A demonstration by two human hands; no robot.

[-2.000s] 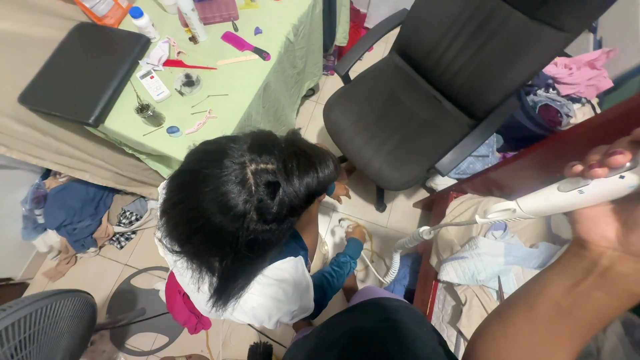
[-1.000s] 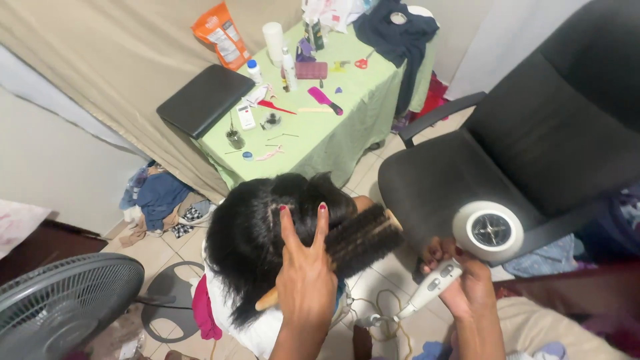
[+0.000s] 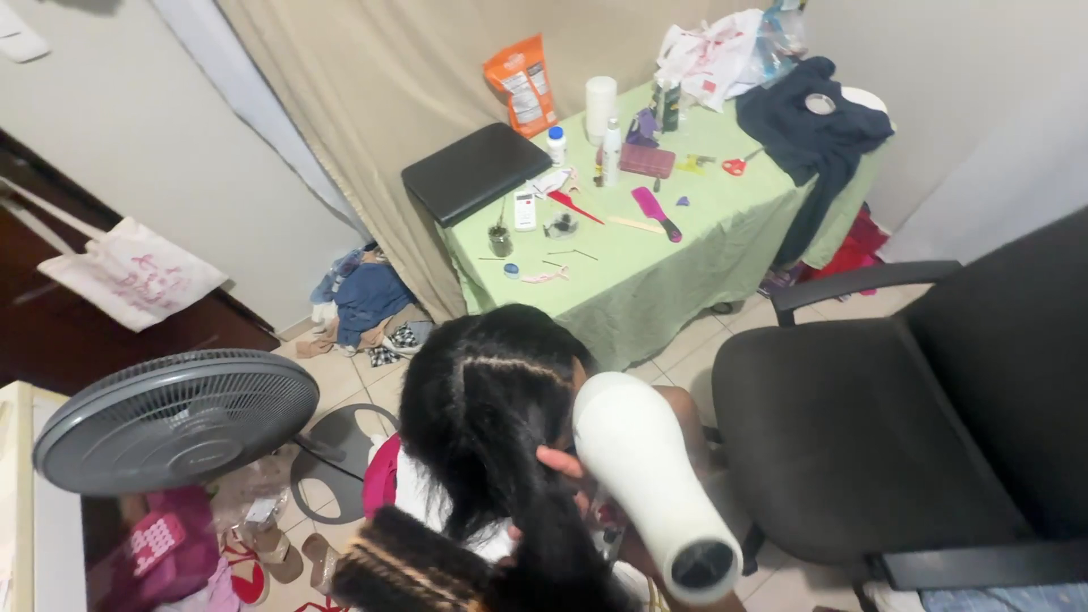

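Observation:
A seated person's black hair, parted on top, is at the lower centre. Just right of it a white hair dryer slants over the person. Behind the dryer body, partly hidden, my right hand grips it with fingers against the hair. A lock of hair hangs down to the bottom edge. A round hair brush with dark bristles lies at the bottom, left of that lock; its handle is hidden. My left hand cannot be made out clearly; small bits of fingers show beside the lock.
A grey fan stands left, near sandals on the floor. A black office chair is on the right. Behind the person, a green-covered table bears a black case, a pink comb, bottles and scissors.
The dryer has moved left to the hair. My left hand, earlier raised with two fingers spread, has dropped from clear sight. The brush has moved from the right of the head to the lower left.

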